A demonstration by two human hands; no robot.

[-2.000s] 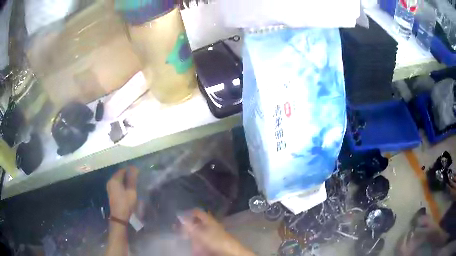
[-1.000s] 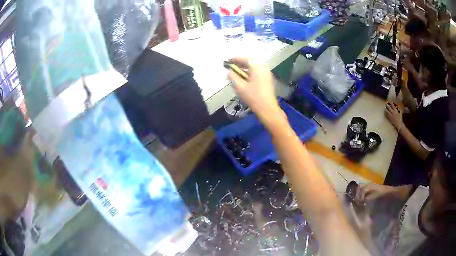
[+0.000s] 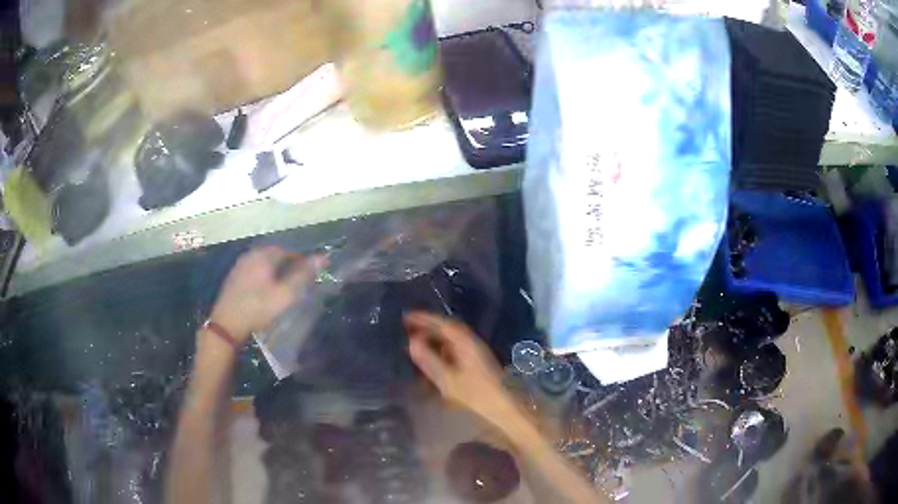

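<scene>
A clear plastic bag with dark parts in it lies below the shelf edge. My left hand, with a red band at the wrist, is at the bag's left side, fingertips at its upper edge; blur hides whether they grip it. My right hand is at the bag's lower right, fingers bent; I cannot tell if it holds anything. Black round parts, one of them dark and reddish, lie on the table below the bag.
A blue-and-white tissue pack hangs right of the hands. Behind are a shelf, a tan bottle and a glossy black case. At right are a black stack, a blue tray and tangled wired parts.
The view has swung back from the right side to the bag. My right hand has come from the shelf, where it held a yellow tool, to the bag. My left hand is in view again.
</scene>
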